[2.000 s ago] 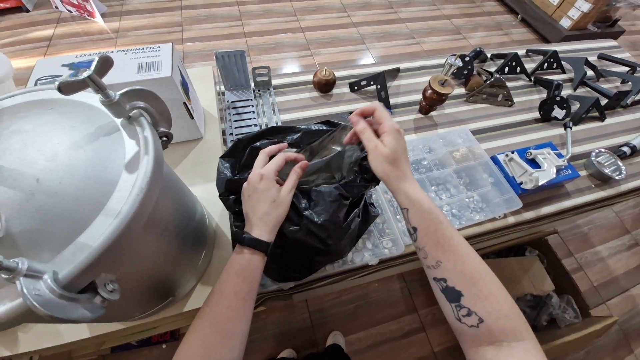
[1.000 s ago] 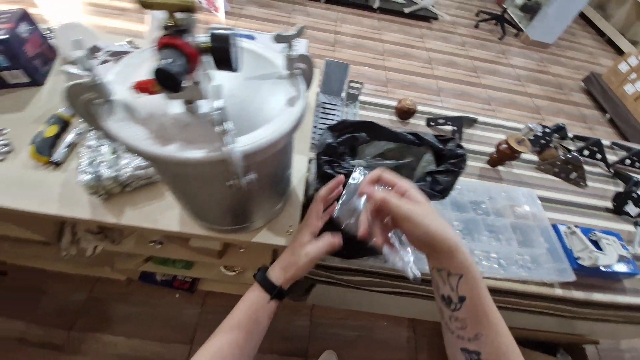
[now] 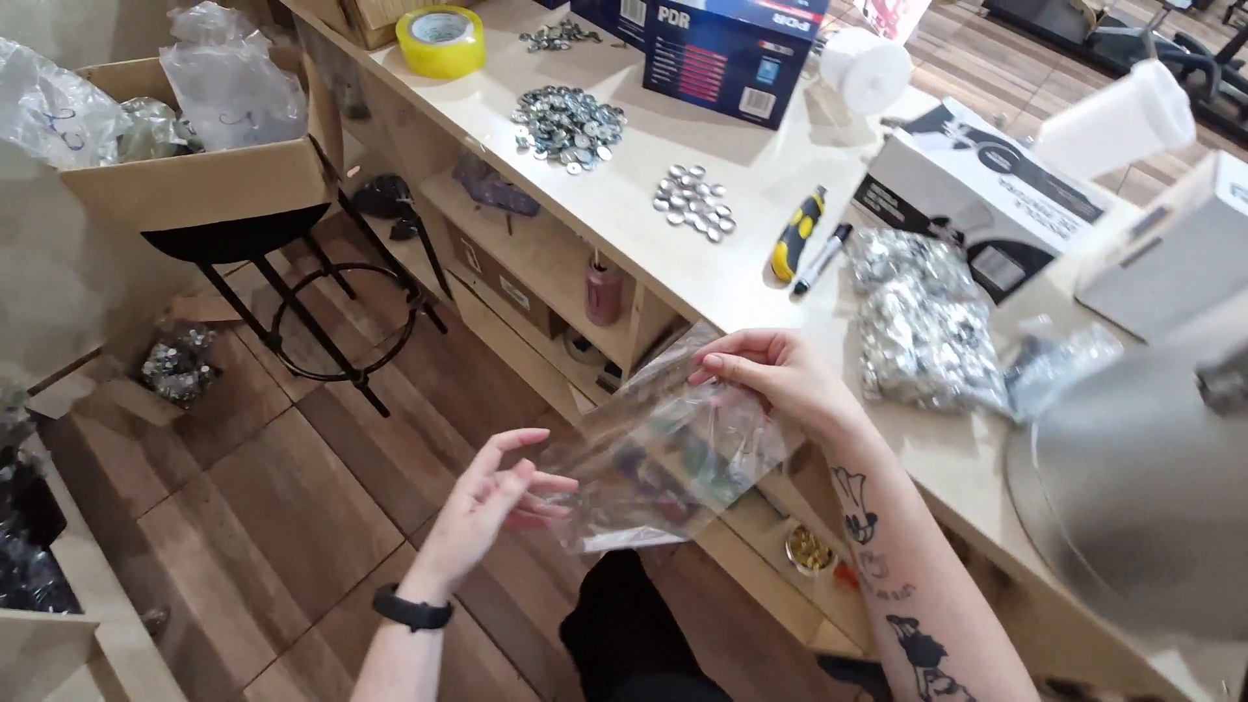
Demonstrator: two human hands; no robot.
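Observation:
A clear plastic bag (image 3: 643,468) hangs in front of the workbench, looking flat and empty. My right hand (image 3: 765,375) pinches its upper edge between thumb and fingers. At the bag's left edge is my left hand (image 3: 502,497), fingers spread and fingertips at the film; whether they grip it is unclear. Beyond the hands, the bench carries a pile of small metal discs (image 3: 570,127), a group of domed metal caps (image 3: 694,203), a yellow and black utility knife (image 3: 799,236), a marker pen (image 3: 822,260) and clear bags of metal parts (image 3: 926,341).
A large metal pot (image 3: 1150,487) stands at the right. Yellow tape (image 3: 441,44) and a dark blue box (image 3: 726,58) sit at the back of the bench. A carton (image 3: 205,185) with plastic bags rests on a black stool (image 3: 322,283) at the left. Shelves lie under the bench.
The view has swung far left along the bench. Earlier my hands were over the black plastic bag; now they are in front of the shelves with the clear bag spread out.

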